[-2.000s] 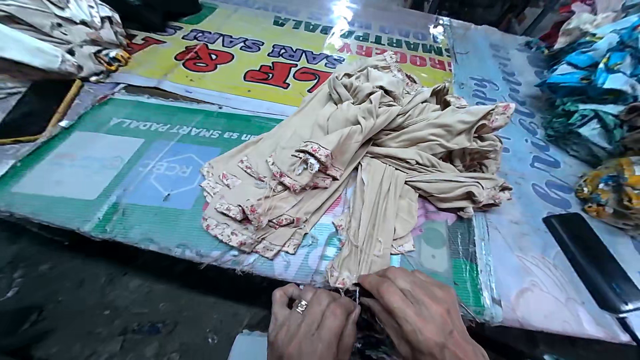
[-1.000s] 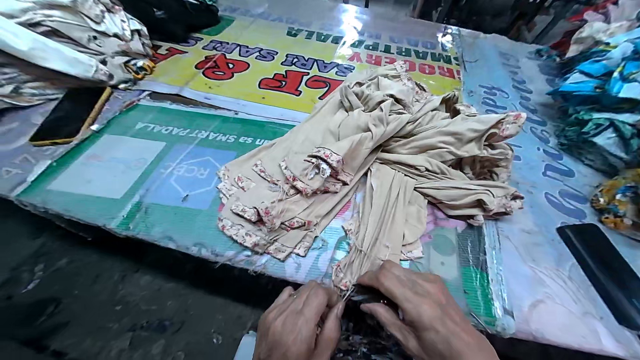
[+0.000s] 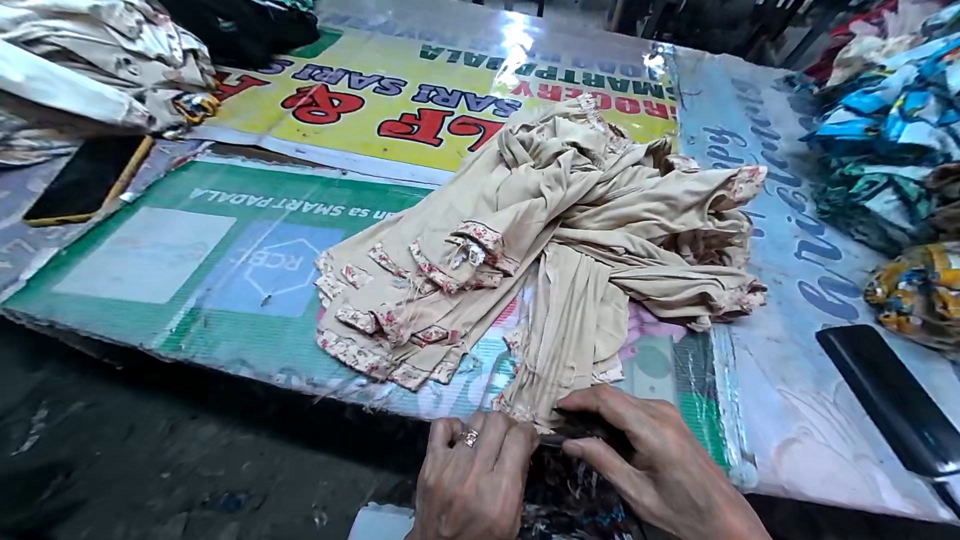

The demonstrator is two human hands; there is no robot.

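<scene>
Beige fabric pieces with floral-print trim (image 3: 555,202) lie bunched on the banner-covered table (image 3: 172,315). One narrow gathered end hangs toward me at the near edge. My left hand (image 3: 480,472), with a ring on one finger, has its fingers closed on that end's trimmed edge. My right hand (image 3: 652,457) is beside it, thumb and forefinger around a small dark tool (image 3: 562,441), partly hidden, whose kind I cannot tell; its fingers also touch the beige fabric. Dark, patterned cloth or scraps (image 3: 577,502) show below, between the hands.
A phone with a yellow-edged case (image 3: 82,180) lies at the left by a pile of pale garments (image 3: 97,67). Black cloth (image 3: 240,30) is behind. A black device with a cable (image 3: 889,397) lies at the right, near blue printed cloth (image 3: 885,127) and yellow printed cloth (image 3: 919,292).
Both hands stay at the near end of the beige fabric, with small shifts of the fingers. The right thumb and forefinger are now wider apart than one second ago.
</scene>
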